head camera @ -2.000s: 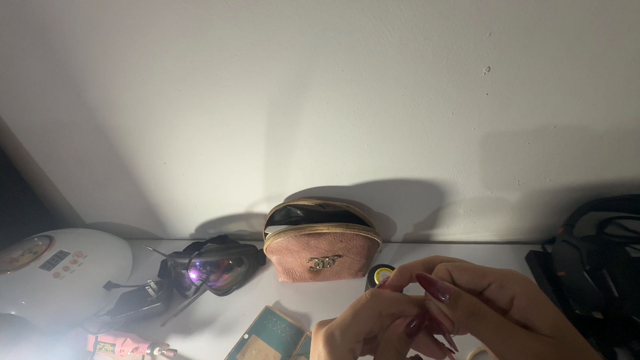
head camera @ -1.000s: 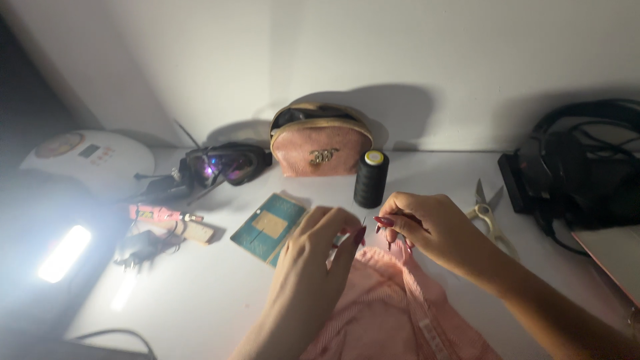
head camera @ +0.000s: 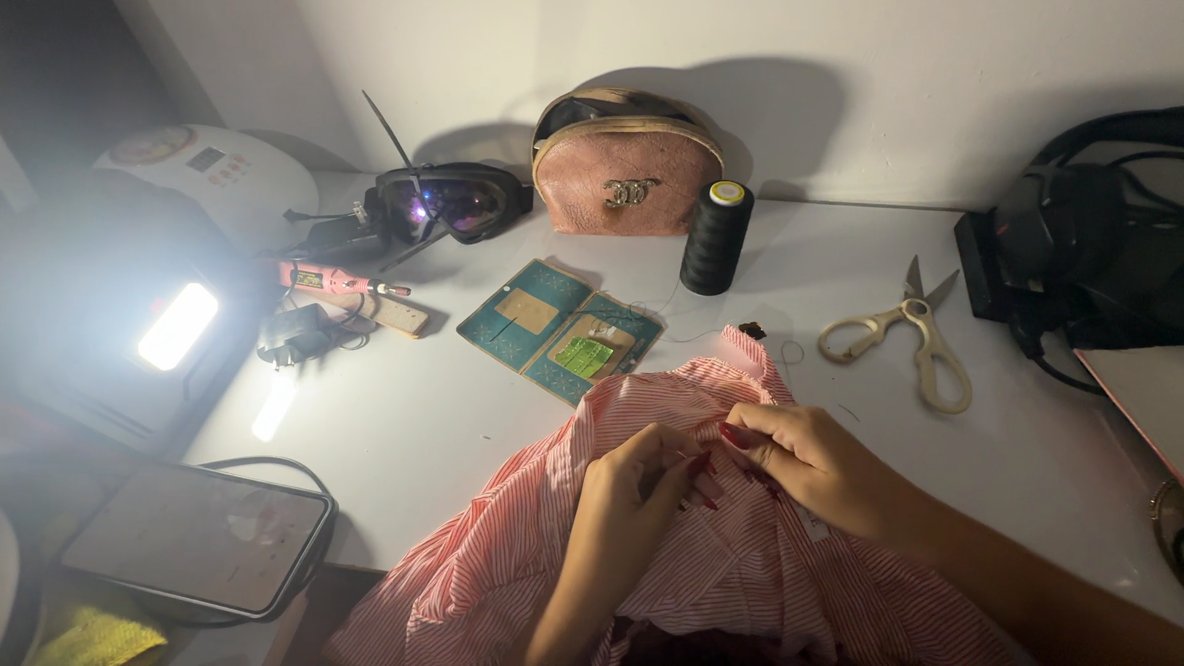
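Note:
A red-and-white striped cloth garment [head camera: 518,527] lies bunched at the front of the white table, and both hands are over it. My left hand [head camera: 638,499] has thumb and fingertips pinched close together; whether something thin is between them cannot be told. My right hand [head camera: 795,453] pinches at the garment's upper part, just right of the left fingertips. Beyond the hands stands a black thread spool [head camera: 717,240], with loose thread trailing from it. An open teal needle booklet [head camera: 527,310] with a green insert lies left of the spool. Scissors with cream handles [head camera: 934,356] lie spread at the right.
A pink pouch [head camera: 629,176] stands by the wall, beside dark goggles [head camera: 462,203]. At left are a bright lamp [head camera: 178,326], a white rounded device [head camera: 217,176], a pink rotary tool [head camera: 324,277], a black adapter [head camera: 291,335] and a tablet-like device [head camera: 203,536]. Black headphones [head camera: 1064,222] sit far right.
The view has swung down, showing more of the table and garment. My hands, close together up by the spool a second ago, are now lower over the striped garment.

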